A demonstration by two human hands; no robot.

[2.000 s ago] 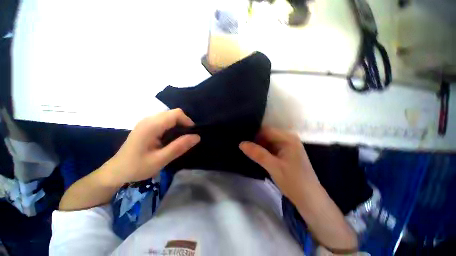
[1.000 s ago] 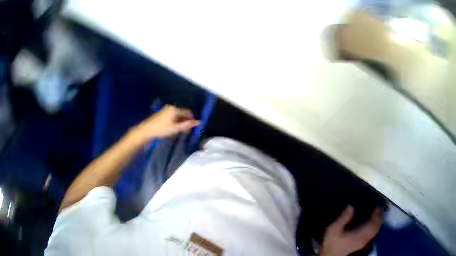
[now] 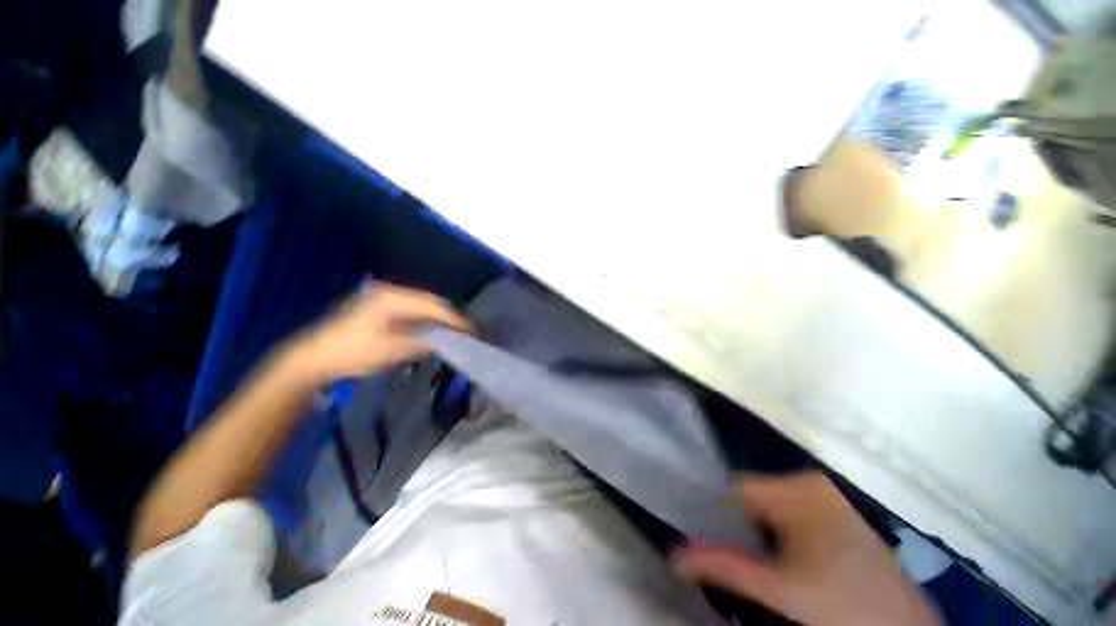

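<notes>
A grey-backed dark cloth panel is stretched between my hands, over my lap and below the table's near edge. My left hand grips its upper left end between thumb and fingers. My right hand holds its lower right end, thumb on the grey side; the hand is slightly blurred. A dark band crosses the grey cloth behind the stretched edge. More grey cloth hangs below my left hand.
The white table runs diagonally above my hands. The machine bed with its needle plate is at upper right. Black scissors handles show at the right edge. Pale scraps lie at left, beside a blue bin.
The view has swung left from the table. The black cloth left the table top; my hands moved down to my lap, came apart, and now hold a grey-backed panel between them.
</notes>
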